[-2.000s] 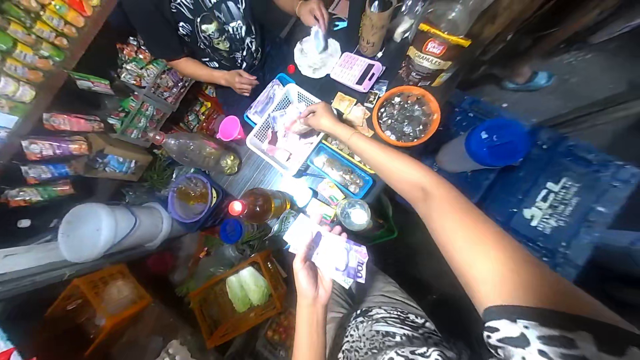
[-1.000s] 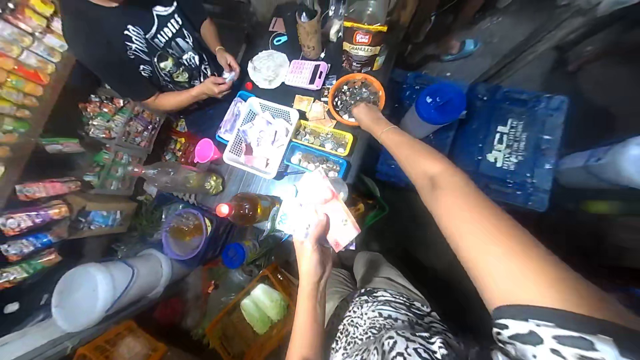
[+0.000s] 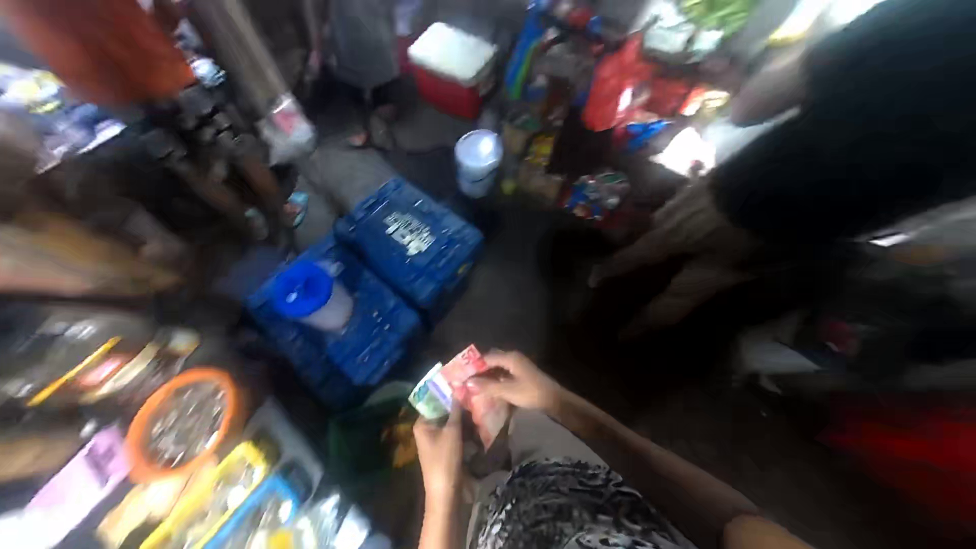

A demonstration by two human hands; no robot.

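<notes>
Several banknotes are fanned out between my two hands, low in the middle of the head view. My left hand (image 3: 440, 450) holds them from below, by a green and white note (image 3: 431, 394). My right hand (image 3: 518, 381) grips a red banknote (image 3: 467, 374) at its side, fingers closed over the paper. At the lower left lie an orange bowl of coins (image 3: 183, 423), a yellow tray of coins (image 3: 245, 476) and a blue tray beside it, blurred. A pink calculator (image 3: 91, 469) is left of the bowl.
Blue plastic crates (image 3: 408, 240) stand ahead, with a blue-lidded container (image 3: 305, 291) on one. A white bucket (image 3: 479, 162) and a red cooler with a white lid (image 3: 451, 69) are further off. A person in dark clothing (image 3: 862, 130) is at the right; other people stand at the upper left.
The view has swung far to the right, away from the table. My right hand has left the orange coin bowl and now holds a red banknote beside my left hand.
</notes>
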